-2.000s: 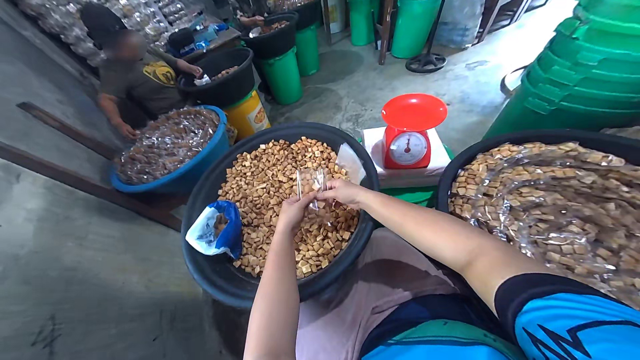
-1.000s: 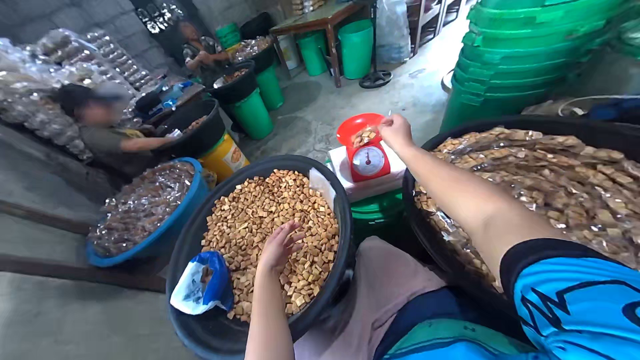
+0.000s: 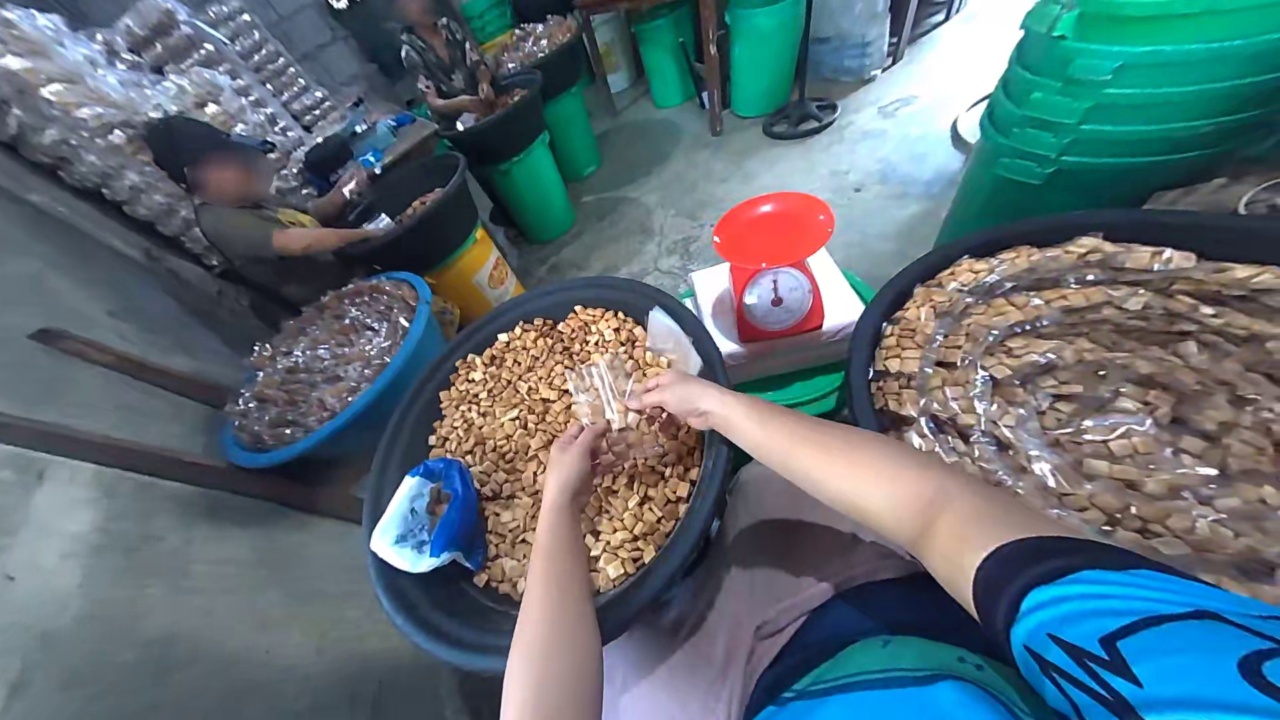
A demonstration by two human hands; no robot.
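Both hands are over a black tub (image 3: 400, 600) of small tan square snack pieces (image 3: 500, 400). My left hand (image 3: 575, 455) pinches the near edge of a clear plastic bag (image 3: 602, 392), and my right hand (image 3: 680, 397) grips its right side. Whether pieces lie inside the bag is hard to tell against those behind it. Beyond the tub, a red dial scale (image 3: 777, 295) with a red pan (image 3: 773, 230) stands on a white block (image 3: 845, 300). No pieces show in the pan. A blue and white plastic bag (image 3: 425, 520) rests at the tub's left side.
At right is a large black tub (image 3: 868, 340) with long clear packs of pieces. Stacked green tubs (image 3: 1100, 130) rise behind it. A blue tub (image 3: 340, 425) of packs stands at left, near a seated co-worker (image 3: 260, 235); another person (image 3: 445, 70) works farther back.
My right hand has come back from the scale pan to the black tub. The pieces seen in the pan a second ago are gone from it. Both hands now hold a clear bag.
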